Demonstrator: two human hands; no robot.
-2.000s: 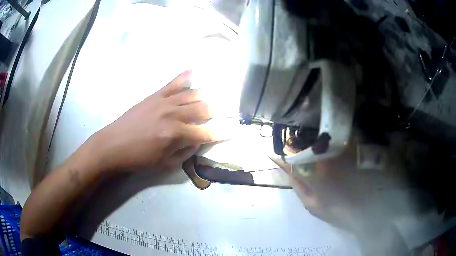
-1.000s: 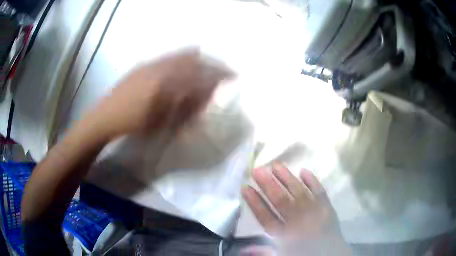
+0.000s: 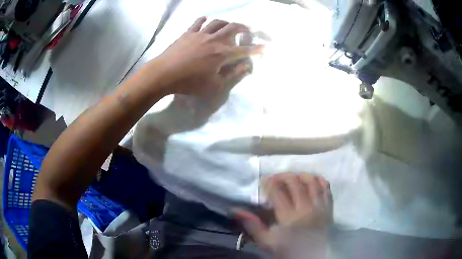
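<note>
A large white fabric panel (image 3: 314, 187) lies across the table front and hangs over its edge toward my lap, with a seam line and a raised fold across it. My left hand (image 3: 223, 55) is over the panel's upper part in the bright glare, fingers spread and bent; whether it grips cloth is unclear. My right hand (image 3: 296, 202) is at the panel's front edge, blurred, fingers on top and thumb below, pinching the cloth. The sewing machine head (image 3: 375, 35) is at upper right, with its presser foot area washed out by the lamp.
A blue plastic basket (image 3: 23, 187) stands at lower left with pale cloth near it. Grey-white fabric pieces (image 3: 96, 55) lie at the table's left. Red and dark clutter (image 3: 38, 35) is at far upper left. A beige folded cloth part (image 3: 400, 131) is right of the machine foot.
My view has shifted. The panel now lies spread wider across the front. My left hand has moved up and away from me; my right hand has closed on the front edge.
</note>
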